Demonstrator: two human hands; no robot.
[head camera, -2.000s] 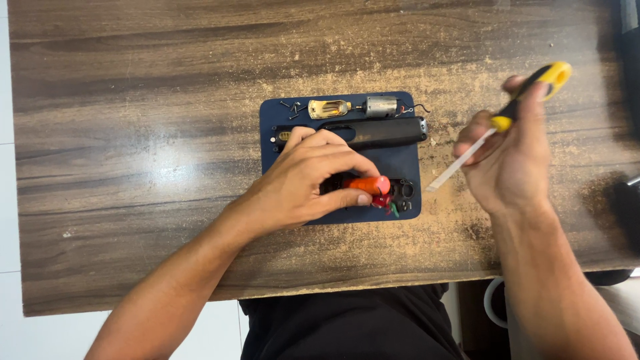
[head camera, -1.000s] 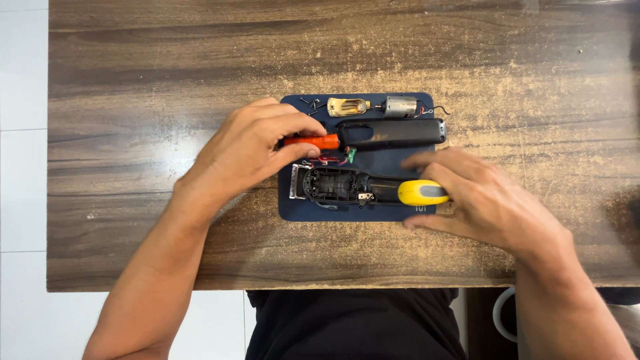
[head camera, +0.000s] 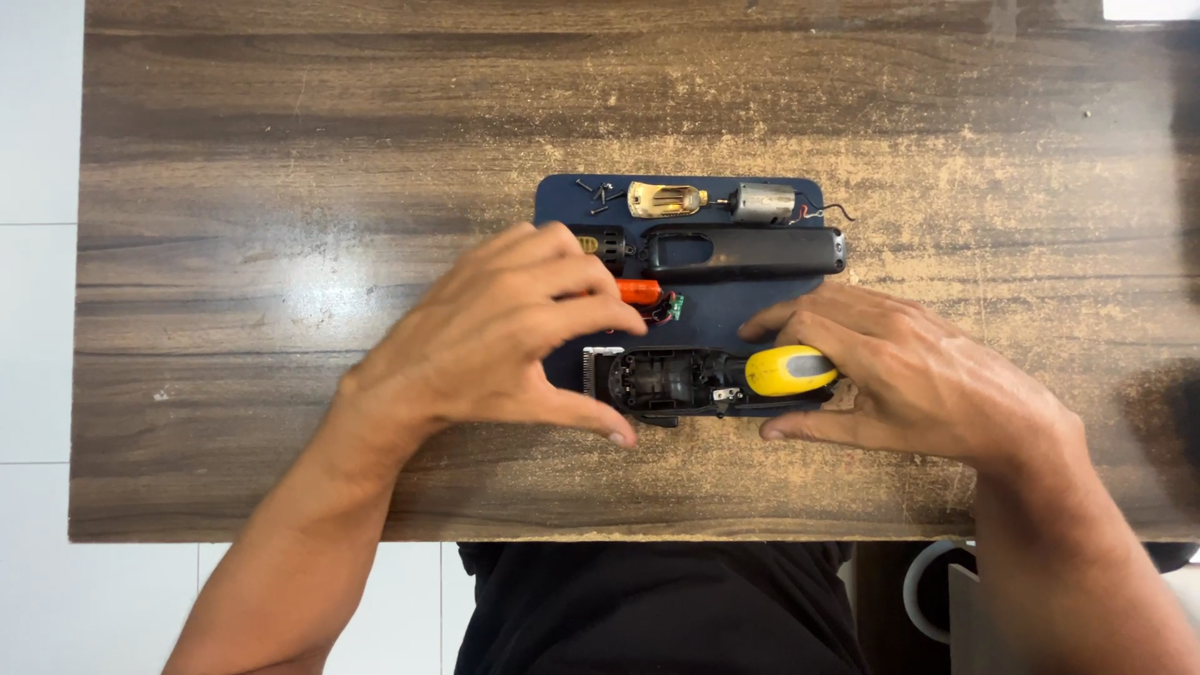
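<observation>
A black hair clipper housing (head camera: 670, 380), its blade at the left end, lies hollow side up on a dark blue mat (head camera: 712, 314). My left hand (head camera: 525, 337) hovers over the mat's left part, thumb and fingers spread around the blade end, holding nothing. Partly behind its fingers lies an orange battery cell (head camera: 640, 292) wired to a small green circuit board (head camera: 677, 307). My right hand (head camera: 891, 366) is around the yellow screwdriver handle (head camera: 790, 370) over the housing's right end; its thumb and fingers are apart, and whether the palm touches the handle is hidden.
Along the mat's far edge lie several screws (head camera: 600, 195), a gold-coloured cover (head camera: 664, 200) and a small motor (head camera: 762, 202) with wires. Below them are a black slotted part (head camera: 609, 246) and a long black shell (head camera: 745, 251). The wooden table's near edge (head camera: 656, 538) runs by my body.
The orange battery was in my left hand and now lies on the mat, the hand spread nearer the clipper housing. The screwdriver, raised in my right hand earlier, is down at the housing.
</observation>
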